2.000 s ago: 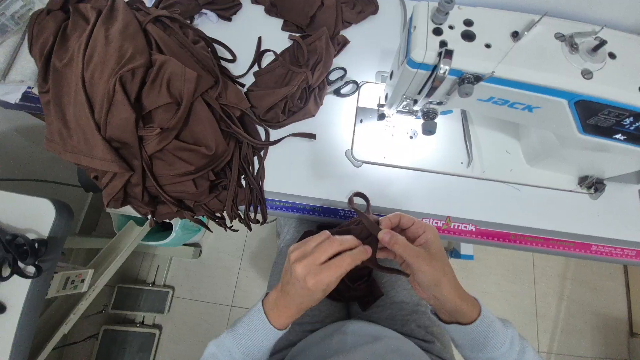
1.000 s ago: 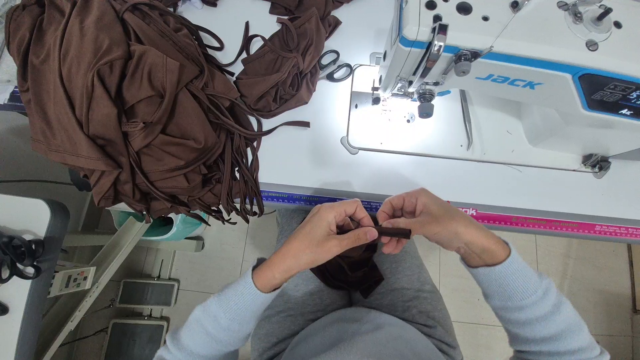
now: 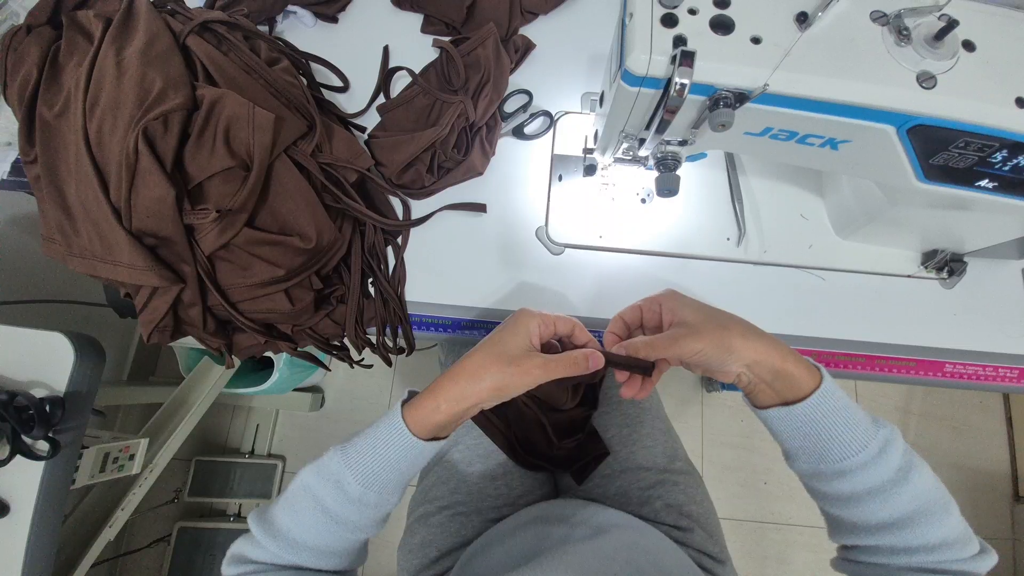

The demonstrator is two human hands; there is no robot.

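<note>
My left hand (image 3: 528, 360) pinches a narrow brown fabric strap (image 3: 630, 363) between thumb and fingers, just off the table's front edge. Close on its right, the fingertips of my right hand (image 3: 672, 340) grip the same strap, whose short flat end points right. Below my left hand a piece of dark brown fabric (image 3: 552, 424) hangs over my lap; part of it is hidden by the hand. On the table at the left lies a large heap of brown garments (image 3: 184, 176) with many thin straps, and a smaller brown garment (image 3: 444, 120) is beside it.
A white Jack sewing machine (image 3: 800, 120) stands at the right, its needle area lit. Black-handled scissors (image 3: 532, 120) lie left of it, tweezers (image 3: 736, 200) on its bed. A printed measuring tape (image 3: 904, 364) runs along the table's front edge. More black-handled scissors (image 3: 28, 424) lie at lower left.
The strap's loop that stood up above my hands two seconds ago no longer shows; a short flat end now points right between my fingers. Both hands remain close together over my lap.
</note>
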